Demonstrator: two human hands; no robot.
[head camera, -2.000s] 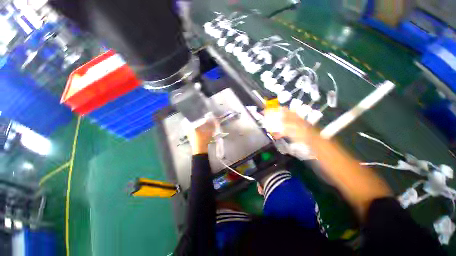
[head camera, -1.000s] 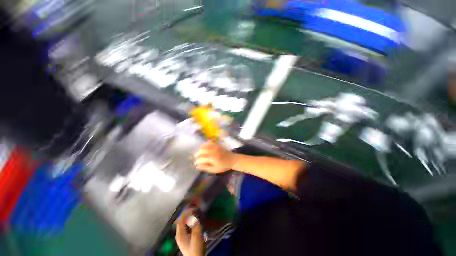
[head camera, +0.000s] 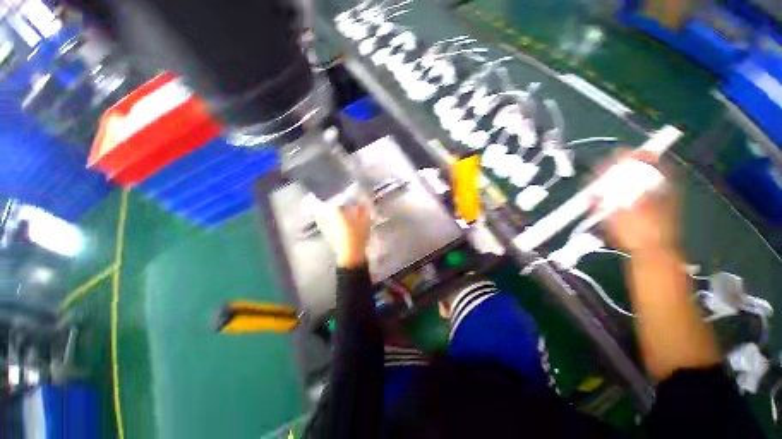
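Observation:
My left hand (head camera: 350, 230) is on the metal base plate (head camera: 407, 227), with its fingertips at the white-covered nest (head camera: 324, 208) right under the silver welding horn (head camera: 319, 167). Blur hides whether the fingers hold anything. My right hand (head camera: 650, 221) is over the conveyor belt at the right, closed around a white power adapter (head camera: 630, 182), blurred, beside the far end of the white divider strip (head camera: 557, 221). Thin white cords lie below that hand.
Rows of corded adapters (head camera: 467, 116) lie on the green belt beyond the strip, and more adapters (head camera: 727, 293) lie at the right. Yellow posts (head camera: 466, 189) flank the plate. The black machine head (head camera: 223, 64) hangs at upper left, near red and blue crates (head camera: 210, 184).
The view swung right and back. A second ago both hands were near the plate's front edge. Now my left hand is under the horn and my right hand is out over the belt with an adapter.

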